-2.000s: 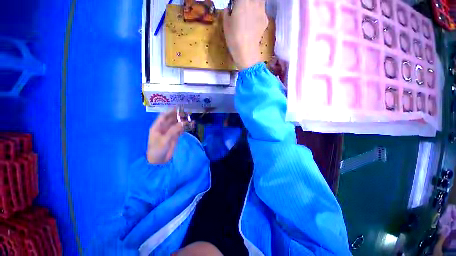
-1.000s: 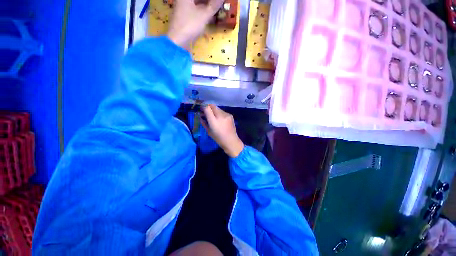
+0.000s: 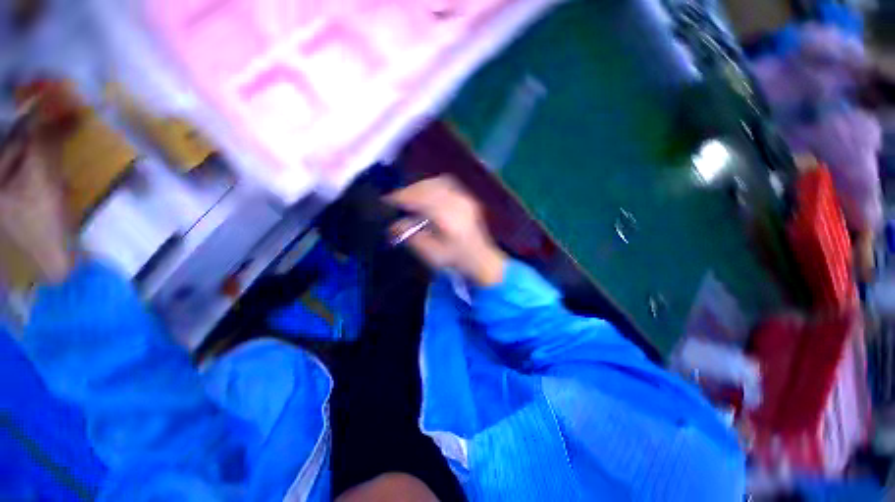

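The picture is blurred. My right hand point(image 3: 451, 221) is in front of my body, with its fingers closed on a silver watch case point(image 3: 410, 231) seen nearly edge-on. My left hand point(image 3: 34, 201) is at the left edge, beside the copper-brown fixture point(image 3: 54, 103) and over the gold fixture plate point(image 3: 96, 162). Its fingers are smeared, so I cannot tell whether it holds anything.
The pink tray point(image 3: 339, 78) lies at the top, between the machine bed point(image 3: 211, 230) and the green bench point(image 3: 579, 176). A clear strip point(image 3: 515, 118) and small loose rings point(image 3: 624, 227) lie on the bench. Red crates point(image 3: 800, 368) stand at the right.
The view has swung to the right, bringing more of the green bench and the red crates in. My right hand has left the bed's front edge and shows a watch case. My left hand remains by the fixture.
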